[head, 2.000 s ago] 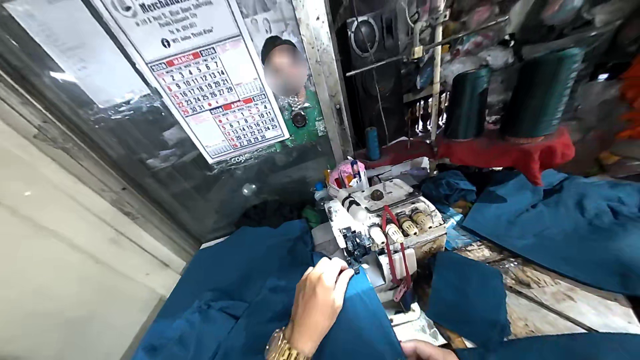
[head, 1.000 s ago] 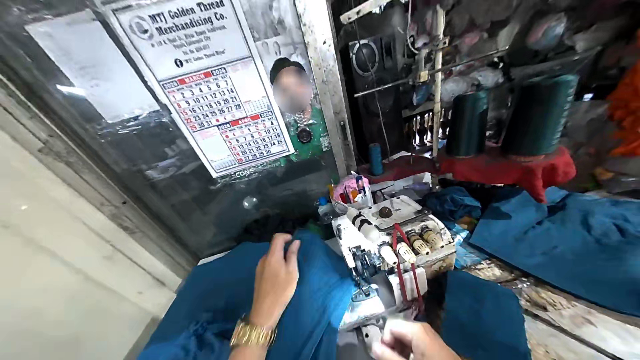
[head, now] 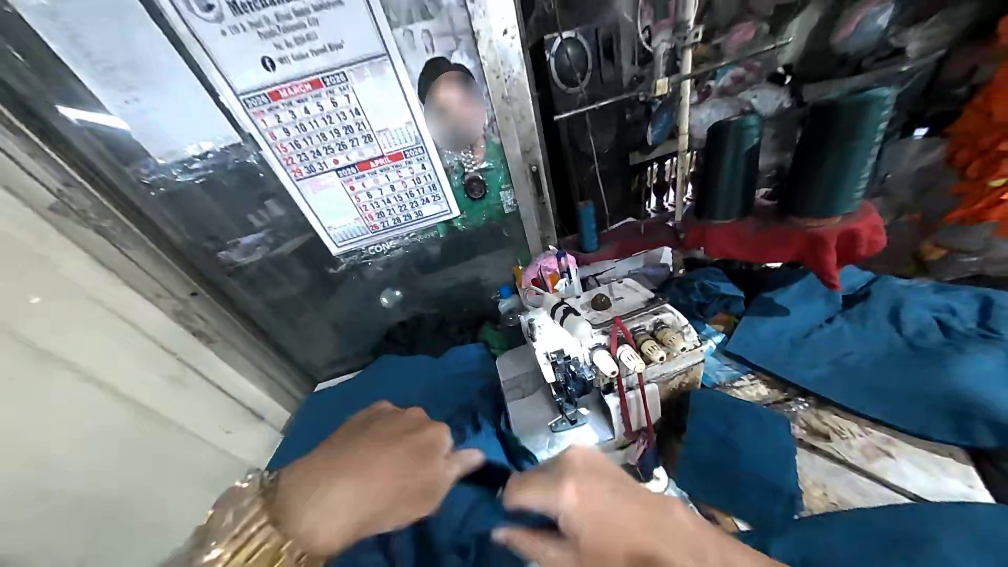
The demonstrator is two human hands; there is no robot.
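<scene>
Blue fabric (head: 394,394) lies left of and in front of a white overlock sewing machine (head: 622,315). My left hand (head: 370,472), with a gold-coloured watch or bracelet at the wrist, pinches the fabric between thumb and fingers. Close to its right, my right hand (head: 591,504) grips another part of the same fabric; it is somewhat blurred. Both hands are in front of the presser foot (head: 567,421), and the cloth is bunched between them. No fabric shows under the foot. A red cord (head: 622,386) hangs down the machine's front.
A cut blue fabric piece (head: 740,457) and a larger blue cloth (head: 882,346) lie on the worn wooden table (head: 890,465) at right. Two dark green thread cones (head: 728,169) stand on red cloth (head: 787,236) behind. A wall with a calendar (head: 354,142) borders the left.
Both hands have come together on the fabric in front of the machine. My right hand, fingers apart by the machine's front one second ago, now grips cloth. The fabric has moved off the machine's plate.
</scene>
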